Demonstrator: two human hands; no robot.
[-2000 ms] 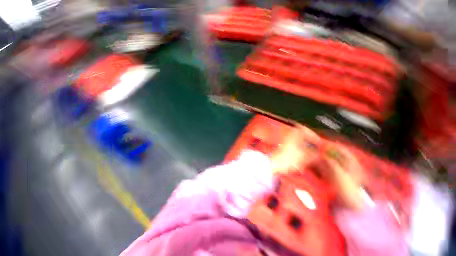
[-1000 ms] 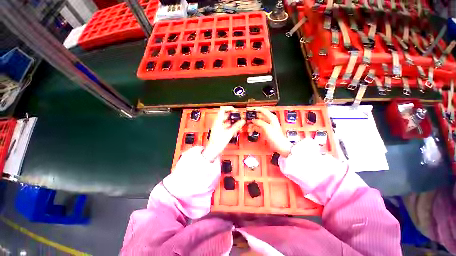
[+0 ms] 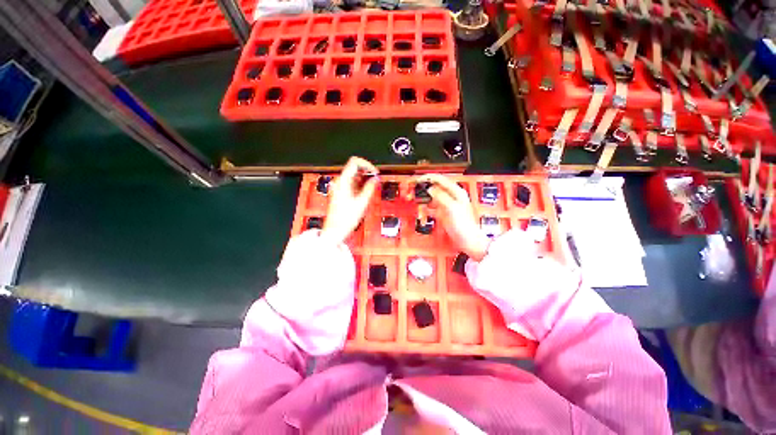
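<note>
An orange-red working tray (image 3: 502, 338) lies in front of me, with dark watch heads (image 3: 423, 313) in many pockets and a pale one (image 3: 419, 268) near the middle. My left hand (image 3: 347, 204) is bare, at the tray's upper left; its thumb and fingers pinch a small dark watch head, partly hidden by the fingers. My right hand (image 3: 453, 204) is bare, with thumb and fingers around a dark watch head (image 3: 423, 192) at an upper middle pocket. Another watch head (image 3: 389, 191) sits between the hands. My forearms and hands hide some pockets.
A second compartment tray (image 3: 340, 109) stands beyond on a green board, with two loose watch heads (image 3: 402, 147) and a white label (image 3: 437, 127). Strapped watches (image 3: 587, 127), a record sheet (image 3: 600, 234) and a red parts box (image 3: 683, 202) are right. A metal upright (image 3: 145, 119) stands left.
My left hand has moved left, away from my right hand; a watch head now shows between them. My right hand stays near the same pocket. The view has shifted slightly.
</note>
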